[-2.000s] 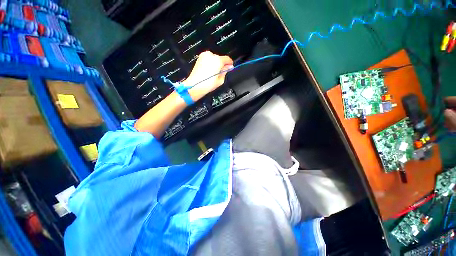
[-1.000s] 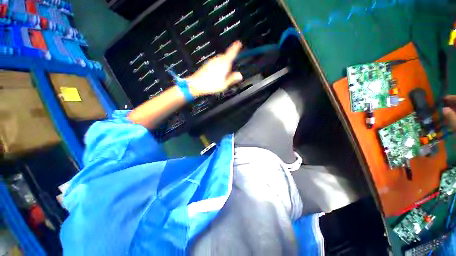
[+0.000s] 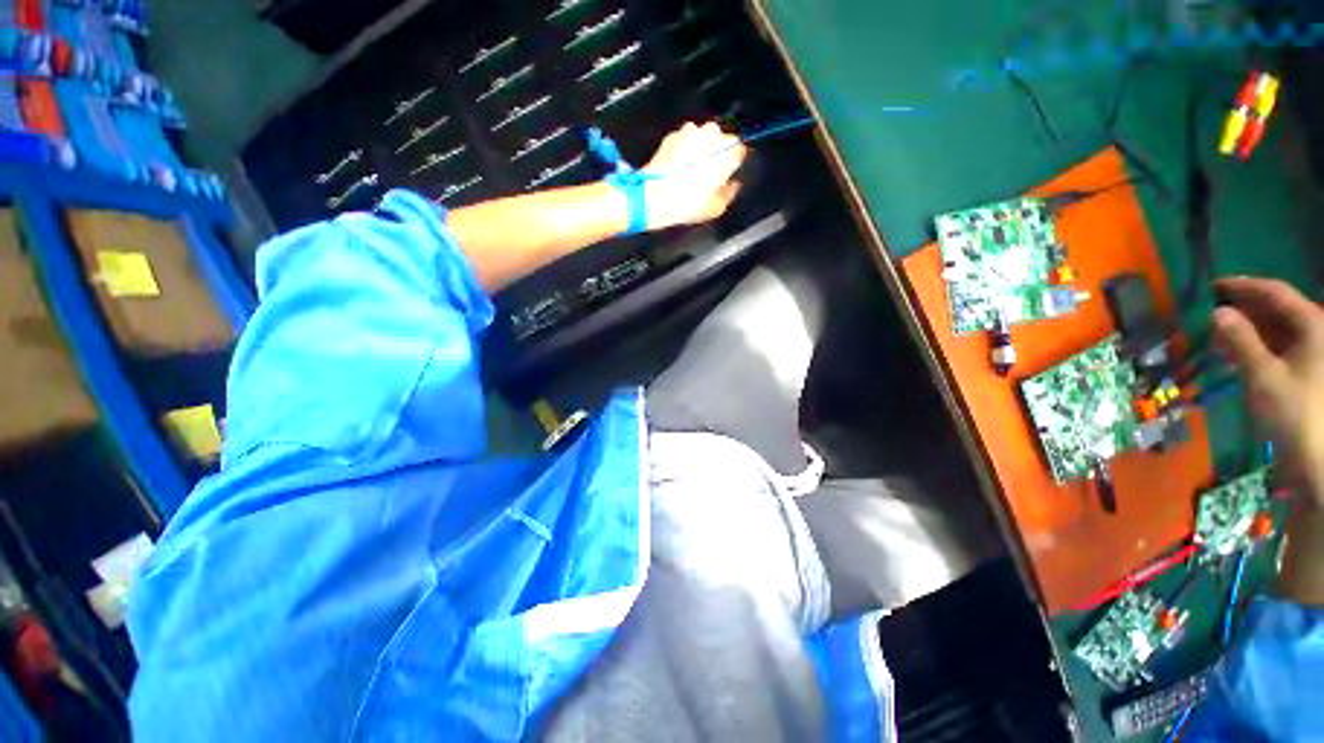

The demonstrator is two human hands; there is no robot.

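Observation:
My left hand (image 3: 694, 177), with a blue wrist strap, reaches low over the black tray (image 3: 712, 250); its fingers are bent and blurred, and I cannot tell whether they hold anything. Boards stand in rows in the tray. My right hand (image 3: 1275, 341) is at the right edge, fingers apart, with nothing visible in it. It is beside the orange-red fixture (image 3: 1096, 544). One green-white circuit board (image 3: 1002, 264) lies on the fixture's upper part; another circuit board (image 3: 1077, 414) lies lower, against the black and coloured connectors (image 3: 1154, 399).
Two more boards (image 3: 1234, 515) (image 3: 1125, 639) lie below the fixture, with a red stick (image 3: 1140, 576) and a black remote control (image 3: 1162, 704). Red-yellow plugs (image 3: 1249, 113) lie at upper right. Blue racks with cardboard boxes (image 3: 153, 283) stand at left. The bench edge (image 3: 929, 327) runs between tray and fixture.
My left hand has moved right over the tray, towards the bench edge. My right hand and sleeve have come further into view from the right. The view has shifted slightly.

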